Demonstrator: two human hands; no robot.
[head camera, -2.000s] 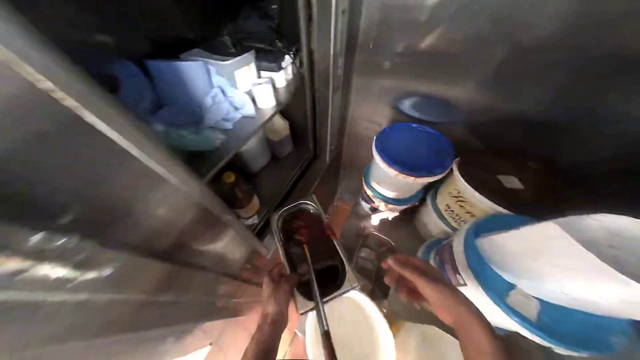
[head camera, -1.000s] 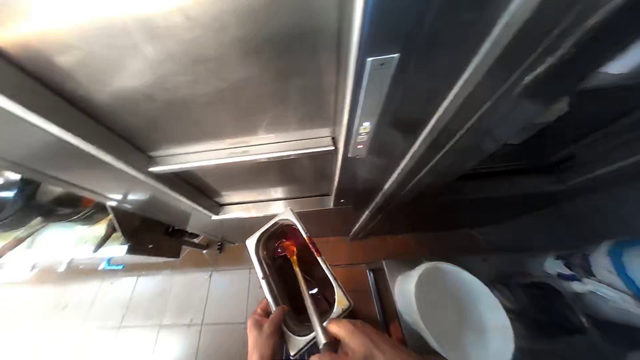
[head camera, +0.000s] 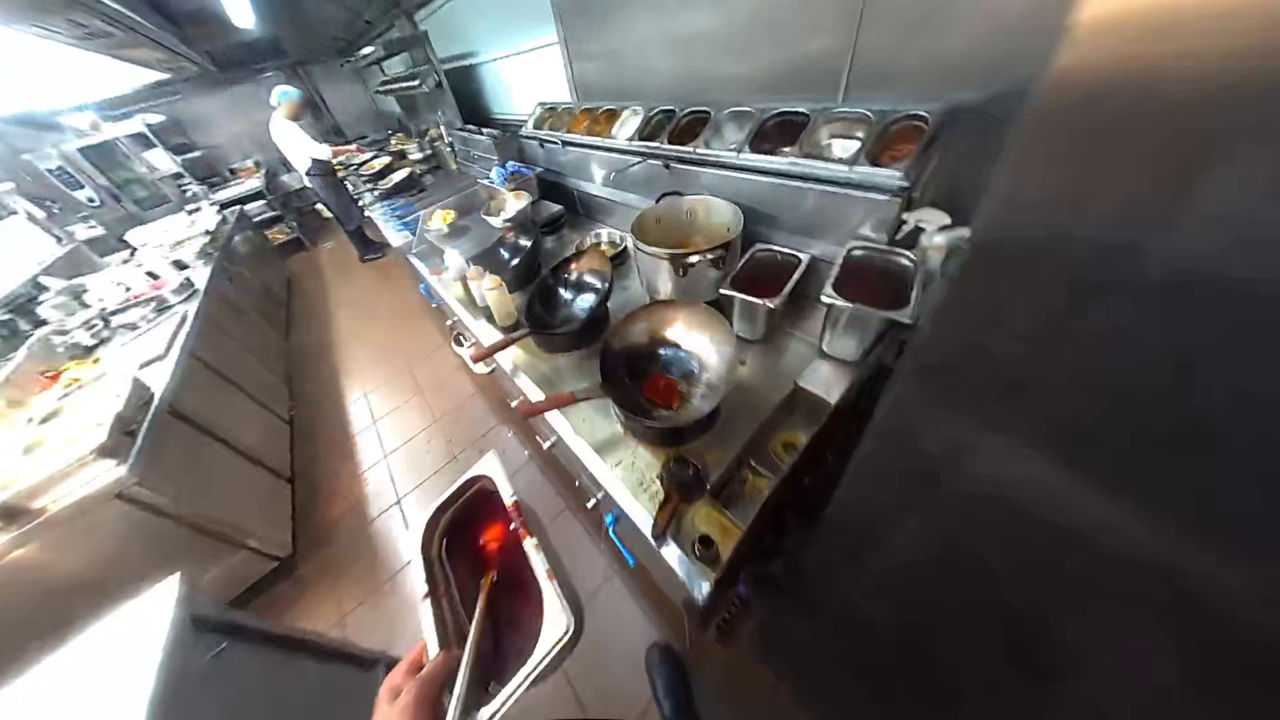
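Note:
At the bottom left, my left hand (head camera: 418, 682) grips the near left rim of a deep steel food pan (head camera: 555, 610) with dark red sauce inside. A long-handled ladle (head camera: 478, 625) lies in the pan, its bowl end in the sauce. My right hand is not visible. A black handle end (head camera: 670, 680) shows at the bottom edge, to the right of the pan; what it belongs to is hidden. Ahead on the range stands a steel wok (head camera: 640, 345) with some red sauce in it, a darker wok (head camera: 572, 292) beside it.
A large pot (head camera: 690, 225) and two steel pans of dark sauce, one nearer (head camera: 757, 318) and one farther right (head camera: 850, 333), stand at the range's back. Squeeze bottles (head camera: 498, 300) stand left. A co-worker (head camera: 310, 160) stands farther down the tiled aisle. A counter (head camera: 225, 400) borders it; a dark surface fills the right.
The view has swung from the open cabinet and steel doors to the range and aisle. My right hand, near the ladle handle one second ago, is out of view. My left hand still holds the pan.

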